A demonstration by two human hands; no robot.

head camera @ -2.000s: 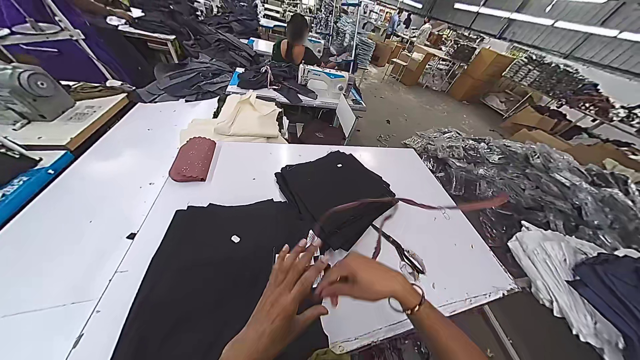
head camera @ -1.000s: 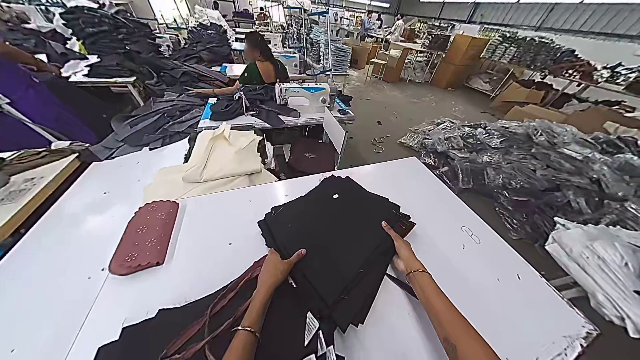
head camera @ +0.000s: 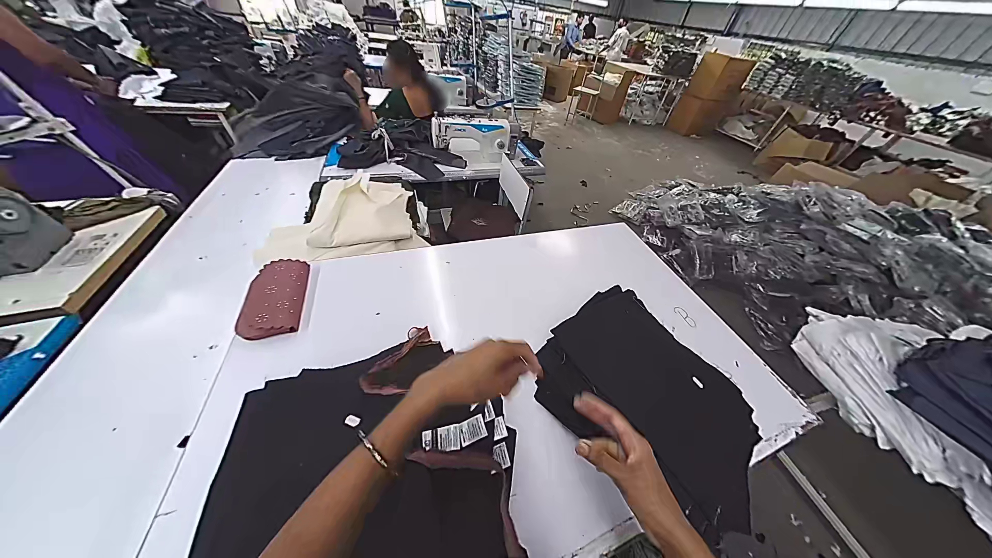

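Observation:
Two stacks of black fabric pieces lie on the white table: a left stack [head camera: 310, 442] and a right stack [head camera: 651, 364]. My left hand [head camera: 477, 372] is above the gap between them, its fingers bent together and blurred; whether it pinches anything cannot be told. Over the right stack's near-left edge, my right hand [head camera: 620, 449] has its thumb and fingers apart and holds nothing visible. White printed care labels [head camera: 455, 434] lie on the left stack beneath my left wrist. A maroon fabric strip [head camera: 387, 372] loops across that stack, partly hidden by my arm.
A maroon scalloped case [head camera: 273, 301] and folded cream cloth [head camera: 360, 213] rest farther back on the table. Beyond it, a person sits by a sewing machine [head camera: 473, 138]. Plastic-wrapped garments [head camera: 806, 240] are heaped at the right, near white cloth [head camera: 868, 380]. Another person stands at far left.
One second ago both hands held the black stack at the centre; that stack now lies farther right, turned, and my left hand is off it. The view has shifted.

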